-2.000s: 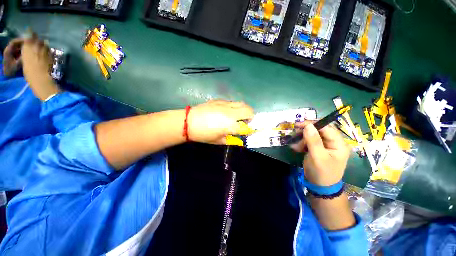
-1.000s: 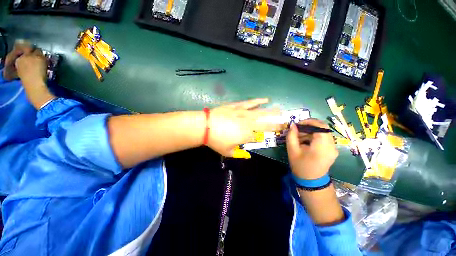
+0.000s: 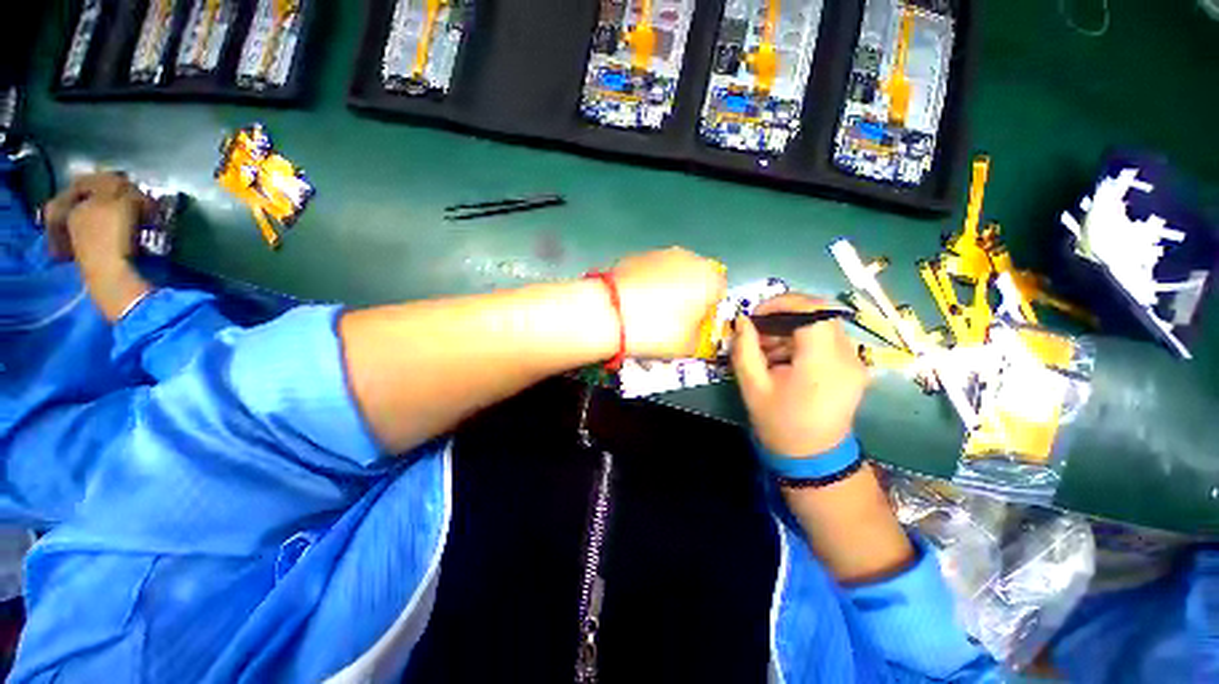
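A silver-white phone mid-frame [image 3: 668, 376] lies at the bench's near edge, mostly covered by my hands. My left hand [image 3: 668, 305], with a red cord at the wrist and yellow finger cots [image 3: 715, 310], is over the frame with its fingers curled at the board end; whether it grips anything is hidden. My right hand [image 3: 806, 378], with a blue band, holds dark tweezers [image 3: 799, 321] like a pen, their tips by the left fingertips at the board end.
A black tray [image 3: 535, 118] with several phones lies at the far side. Loose tweezers [image 3: 505, 206], orange flex cables [image 3: 973, 287], a clear bag [image 3: 1009, 474] and a white scrap pile [image 3: 1136, 247] lie around. Another person's hands [image 3: 100, 221] are at far left.
My left hand has moved right along the phone and its spread fingers have curled in. The phone frame is more covered. My right hand has shifted slightly left, still holding the tweezers.
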